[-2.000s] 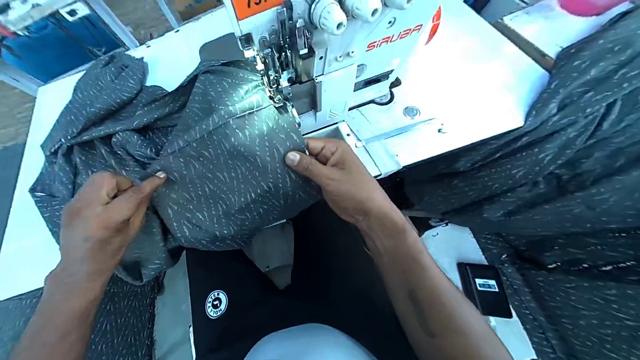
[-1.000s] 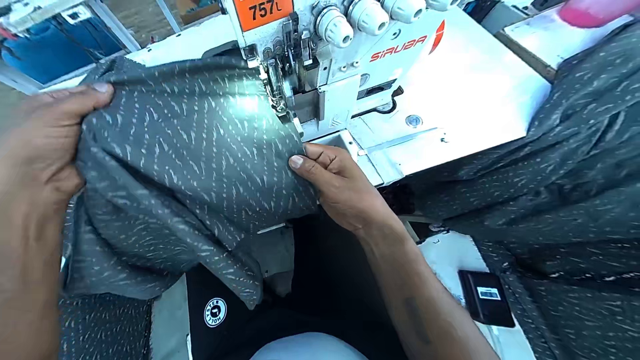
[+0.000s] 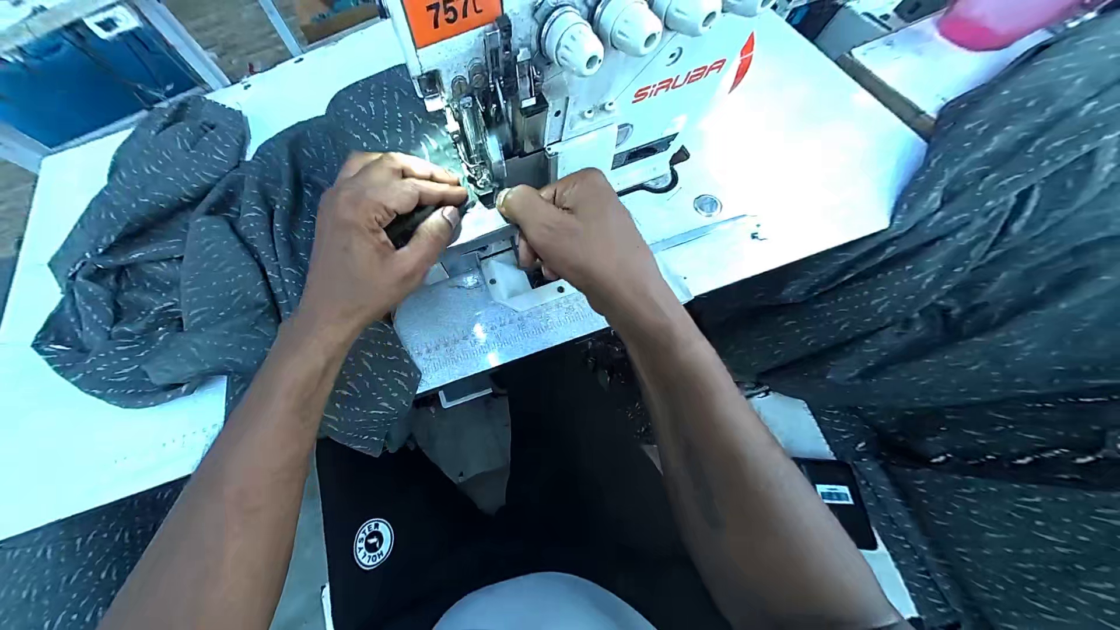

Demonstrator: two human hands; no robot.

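Note:
A white Siruba overlock sewing machine (image 3: 604,114) stands ahead of me, its lamp lit by the needle area. Just left of the presser foot, my left hand (image 3: 385,219) pinches a bunched edge of dark grey patterned fabric (image 3: 219,262). The rest of that fabric lies crumpled over the table to the left and hangs past the front edge. My right hand (image 3: 573,227) is closed right beside the presser foot, thumb against curled fingers. What it grips, perhaps thread or a fabric end, is too small to tell.
More dark patterned fabric (image 3: 989,245) is heaped at the right, beside the white sewing table (image 3: 814,166). Below it, a black flat object with a label (image 3: 836,499) lies on a pale surface. Something pink (image 3: 989,22) sits at the top right, and a blue bin-like thing (image 3: 87,79) at the top left.
The fabric that was spread before the machine now lies to the left, uncovering the machine's front plate. My left hand has moved right to the presser foot; my right hand has left the fabric's right edge.

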